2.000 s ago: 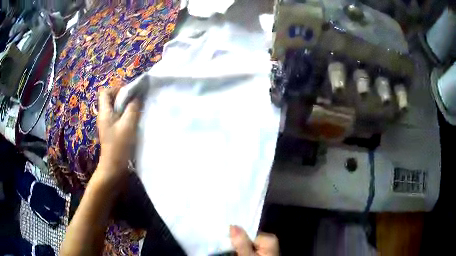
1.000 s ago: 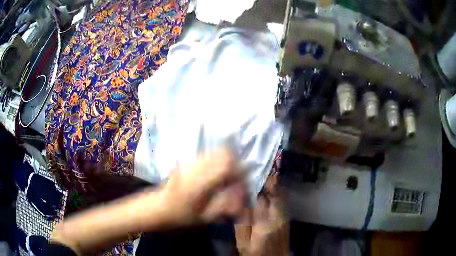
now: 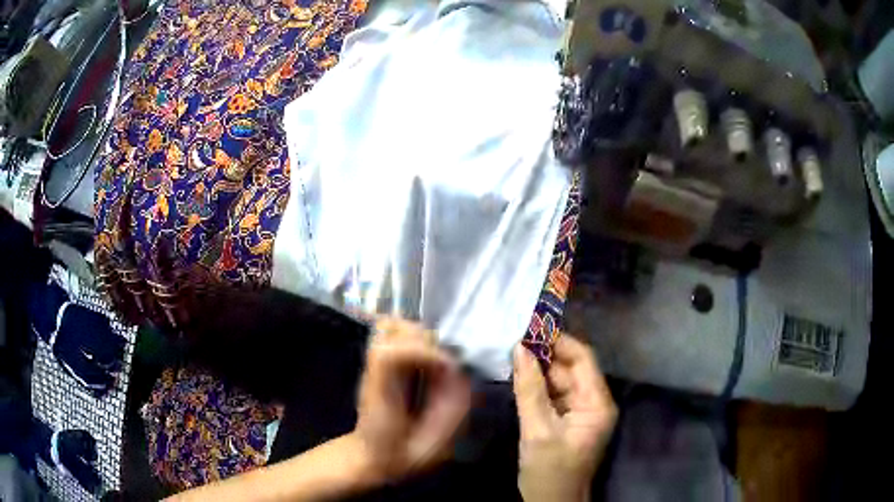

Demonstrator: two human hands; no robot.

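A white fabric panel [image 3: 431, 186] lies left of the overlock machine [image 3: 676, 196], its right edge at the dark needle area [image 3: 588, 108]. A narrow batik strip [image 3: 557, 279] shows along the panel's right edge below the needle area. My right hand [image 3: 564, 412] pinches the lower end of the strip and the panel's corner between thumb and fingers. My left hand [image 3: 407, 397] is at the panel's lower edge, blurred, with curled fingers; whether it grips the cloth cannot be told.
A large batik pile [image 3: 196, 157] lies left of the panel. Navy bundles [image 3: 88, 338] tied with white strips rest on a checked surface [image 3: 49, 392] at lower left. Tension knobs [image 3: 737, 132] stand on the machine. White cones are at the far right, an orange-brown board [image 3: 779, 451] below.
The batik strip now shows at the panel's right edge. My right hand has moved up from the bottom to the strip's end. My left hand moved from the panel's left side to its lower edge.
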